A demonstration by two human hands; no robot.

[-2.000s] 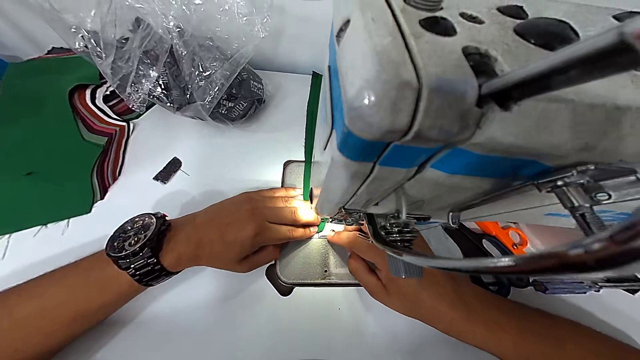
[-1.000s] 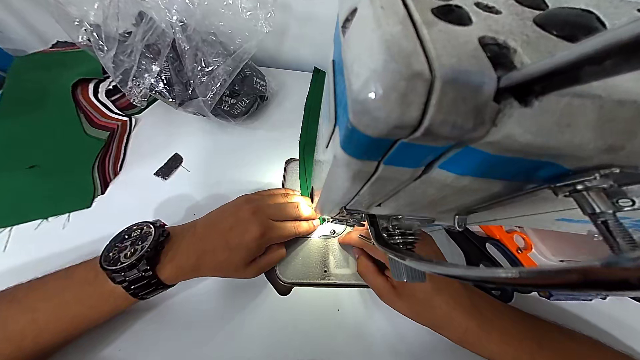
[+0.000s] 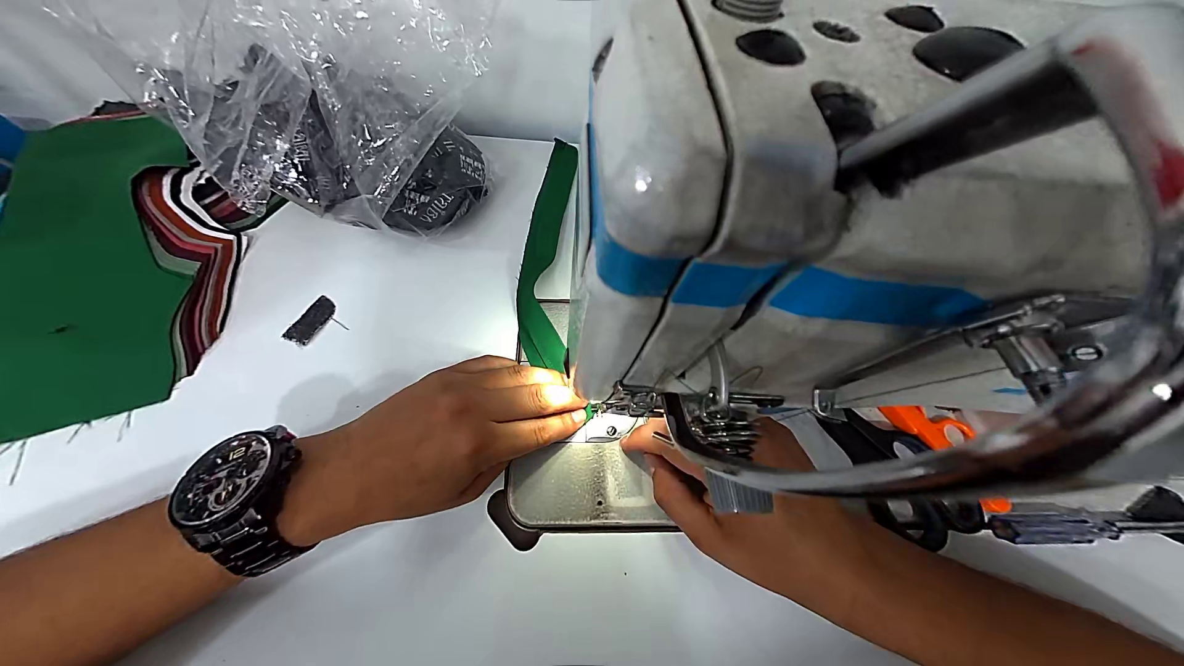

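An industrial sewing machine [image 3: 703, 185] with blue stripes fills the upper right. At its lit presser foot [image 3: 638, 400], my left hand [image 3: 444, 425], a black watch on its wrist, presses a green fabric strip [image 3: 548, 250] with the fingertips. The strip runs from behind the machine head down under those fingers, and a small bit of green shows at the fingertips. My right hand [image 3: 731, 490] lies just right of the metal needle plate [image 3: 583, 486], partly hidden by the thread tension springs and a curved guard; whether its fingers hold anything is not visible.
Stacked green and striped fabric pieces [image 3: 92, 277] lie at the left. A clear plastic bag [image 3: 314, 120] holds dark printed rolls at the back. A small dark fabric scrap [image 3: 310, 320] rests on the white table. Orange-handled scissors [image 3: 925, 427] and a screwdriver [image 3: 1054, 528] lie at the right.
The green strip now bends and slants where it stood straighter before. The bit of green by my left fingertips looks smaller than two seconds ago. Both hands have stayed close to the presser foot.
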